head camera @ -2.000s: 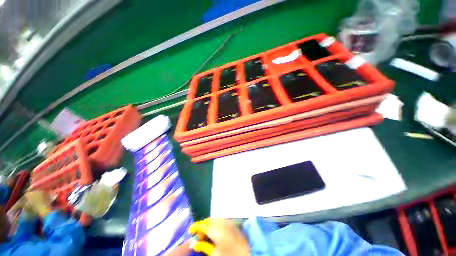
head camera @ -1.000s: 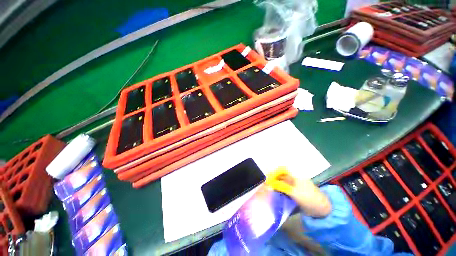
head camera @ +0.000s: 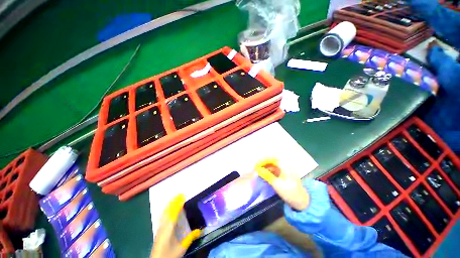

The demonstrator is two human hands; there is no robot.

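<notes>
A black phone (head camera: pixel 195 214) lies on the white work sheet (head camera: pixel 282 146), near its front edge. A purple-blue printed film (head camera: pixel 237 197) lies over much of it, leaving a black strip bare at the top and left; I cannot tell whether it is stuck down. My right hand (head camera: pixel 282 185), with yellow finger cots, holds the film's right end. My left hand (head camera: pixel 174 229), also with yellow cots, has its fingers around the phone's left end. A stack of red-orange foam trays (head camera: pixel 191 128) holding black phones stands just behind the sheet.
A joined film strip (head camera: pixel 78 214) and white roll (head camera: pixel 53 170) lie left. Behind right are bagged tape (head camera: pixel 257 45), a film roll (head camera: pixel 338 38) and stacked trays (head camera: pixel 383 25). Bottles (head camera: pixel 370 90) stand on a dish. Another phone tray (head camera: pixel 398 186) is at right. Someone's blue sleeve (head camera: pixel 446 75) shows.
The view has swung right from the left film strip. My right hand has brought a separate film over the phone. My left hand has come into view at the phone's left end.
</notes>
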